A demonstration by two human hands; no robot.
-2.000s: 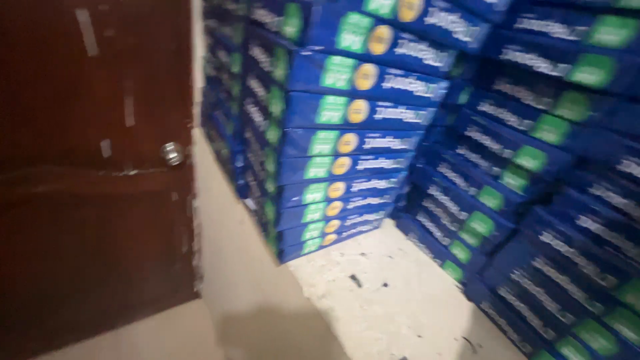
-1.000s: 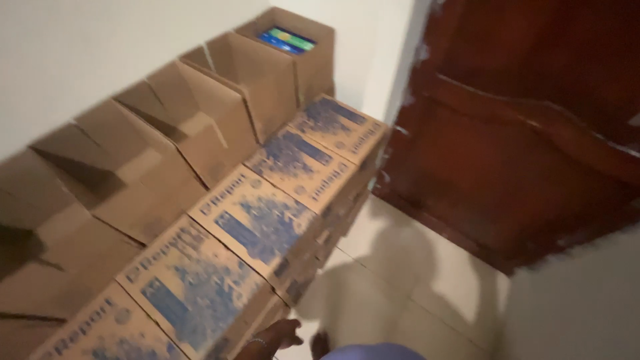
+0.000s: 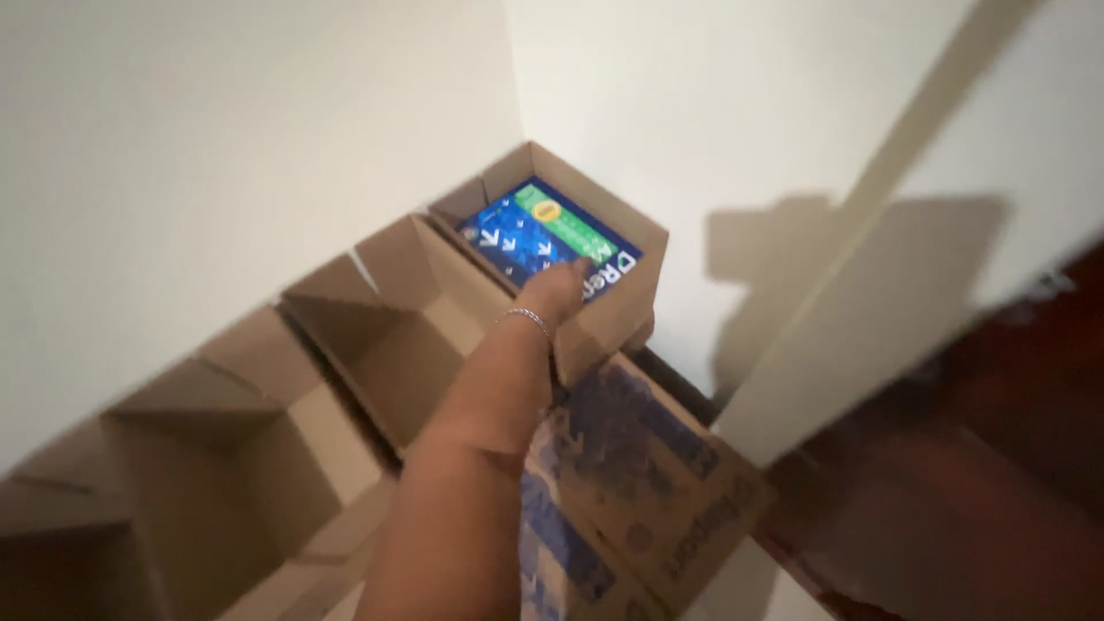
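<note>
My left hand (image 3: 561, 285), with a thin bracelet at its wrist, reaches into an open cardboard carton (image 3: 617, 306) in the corner. Its fingers touch the top of a blue and green Report paper ream (image 3: 535, 228) lying flat inside. Blur and the hand's own back hide whether the fingers grip the ream. The forearm crosses the edge of the neighbouring open carton (image 3: 379, 379), whose inside shows no ream. My right hand is outside the picture. Nearest the left forearm on the right are printed Report cartons (image 3: 673, 492), lying lower than the open one.
More open cartons (image 3: 233, 457) stand in a row along the pale wall (image 3: 216, 129) to the left. A wall corner (image 3: 802, 379) juts out at the right, beside a dark red-brown door (image 3: 966, 483). A shadow falls on the wall.
The view has swung from blue reams to the carton row, then come nearer to the corner carton. My left hand has moved from beside the printed cartons into that corner carton.
</note>
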